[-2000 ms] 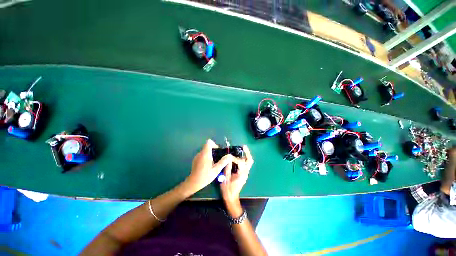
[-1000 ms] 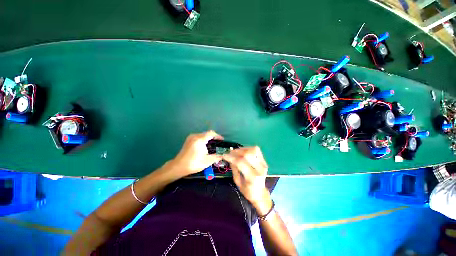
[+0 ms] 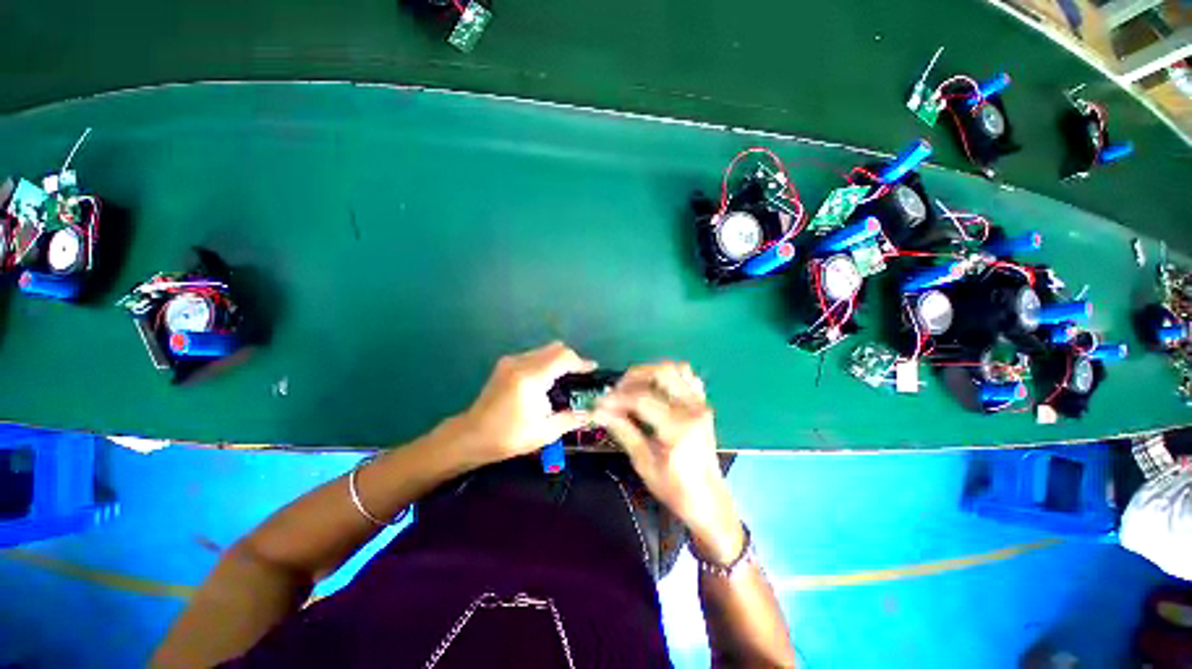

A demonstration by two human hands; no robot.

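Note:
A black speaker housing (image 3: 584,382) is held between my two hands at the near edge of the green bench. My left hand (image 3: 529,408) grips its left side. My right hand (image 3: 664,425) has its fingertips on its right side, over a small part near the circuit board. A blue battery (image 3: 553,456) hangs below the housing, between my hands. Red wires show beside it. My fingers hide most of the housing's inside.
Several wired units, one with a silver disc (image 3: 739,234), crowd the bench at right. Another unit (image 3: 191,314) sits at left. The conveyor (image 3: 628,52) beyond the pale edge carries spaced units. Blue stools (image 3: 1039,486) stand below. A person's white sleeve shows at far right.
The view has tilted down since the first frame. My right hand has shifted from the housing's front to its right side, fingers pinched over it. The nearest conveyor unit has moved to the top edge.

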